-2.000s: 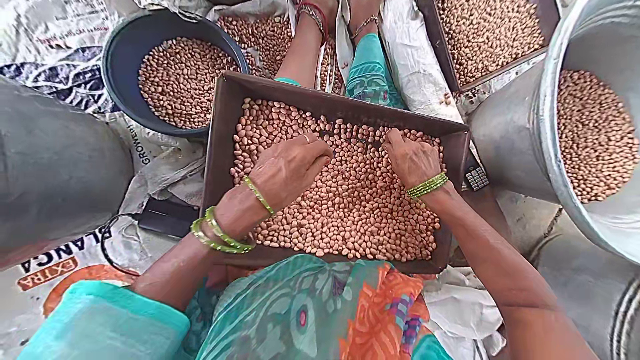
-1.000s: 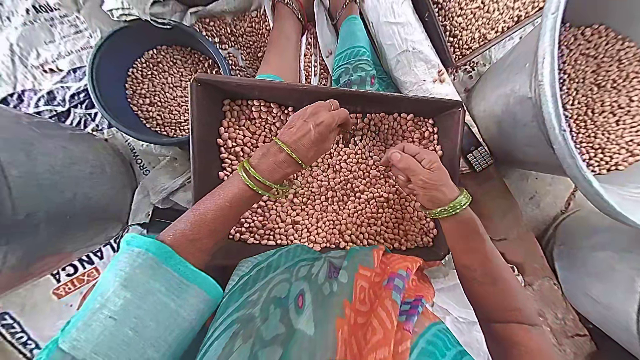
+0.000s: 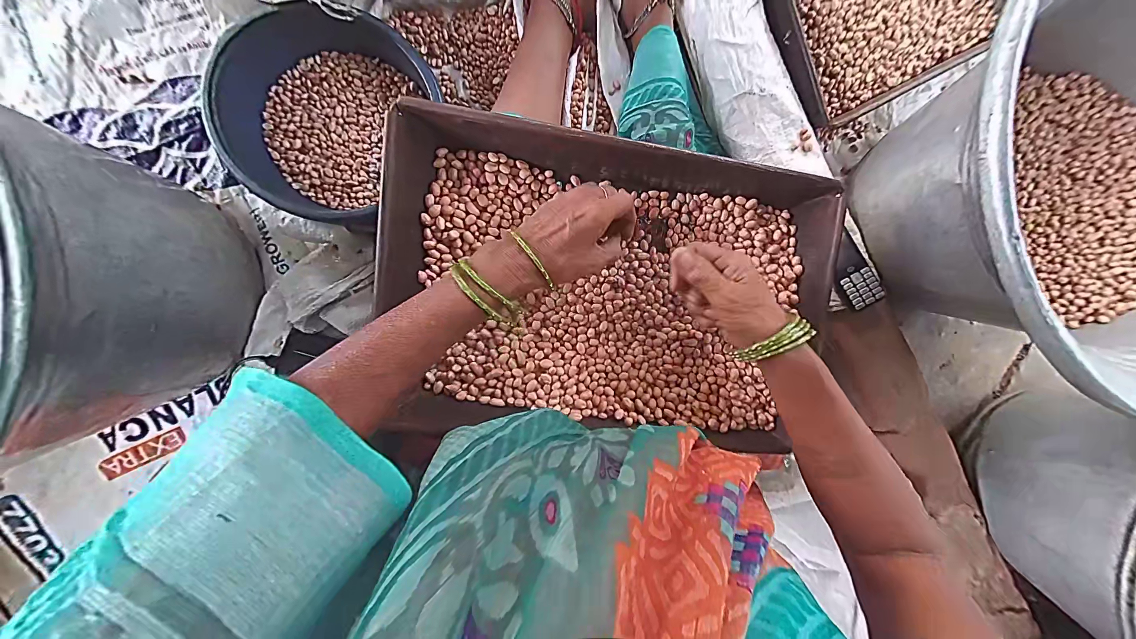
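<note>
A brown rectangular tray (image 3: 612, 146) rests across my lap, its bottom largely covered by shelled peanuts (image 3: 603, 355). My left hand (image 3: 581, 231) is over the far middle of the tray, its fingers curled down at the peanuts. Just to its right, my right hand (image 3: 723, 288) is curled with thumb and forefinger close together. A small dark patch of tray bottom shows between the hands. Whether either hand holds a peanut cannot be told, since the curled fingers hide it. Green bangles circle both wrists.
Beyond the tray at left stands a dark blue tub (image 3: 222, 115) of peanuts. A metal bucket (image 3: 998, 204) with peanuts is at right, a second tray (image 3: 794, 62) of them at upper right. Another metal vessel (image 3: 124, 284) stands at left. A keypad device (image 3: 859, 282) lies beside the tray.
My hands were farther apart two seconds ago, near the tray's left and right parts; they are now closer together. The right hand has turned from palm-down to curled.
</note>
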